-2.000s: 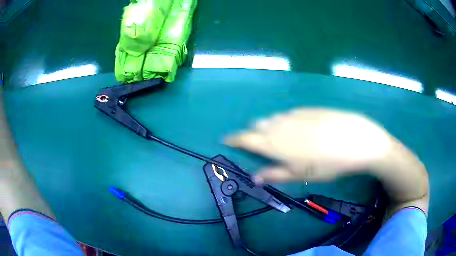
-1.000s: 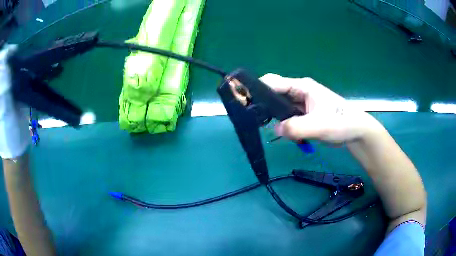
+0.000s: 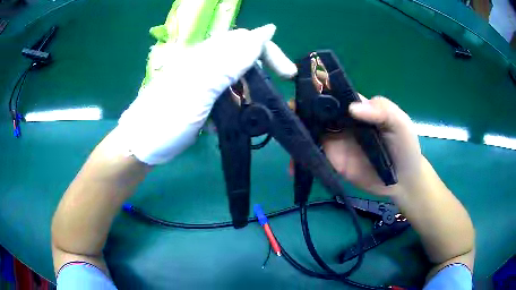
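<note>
My left hand (image 3: 181, 96), in a white glove, holds one black battery clamp (image 3: 256, 120) by its jaw end, handles pointing down. My bare right hand (image 3: 376, 144) holds a second black battery clamp (image 3: 326, 106) from behind and the right side, its copper jaws up. The two clamps are side by side above the bench. Black cables hang from them. A blue plug connector (image 3: 260, 214) with a red sleeve (image 3: 271, 239) hangs or lies below them. A third clamp (image 3: 376, 241) lies at the lower right; another blue plug (image 3: 129, 209) ends a cable at the lower left.
The bright green bundle (image 3: 195, 20) lies behind my left hand on the glossy green bench (image 3: 68, 170). A black clamp (image 3: 37, 54) with a cable and blue tips lies at the far left. A small dark piece (image 3: 462, 54) on a cable lies at the far right.
My left hand has come from the left edge to the middle with its clamp, beside the other one. My right hand has turned its clamp jaws up. The green bundle has shifted up in view.
</note>
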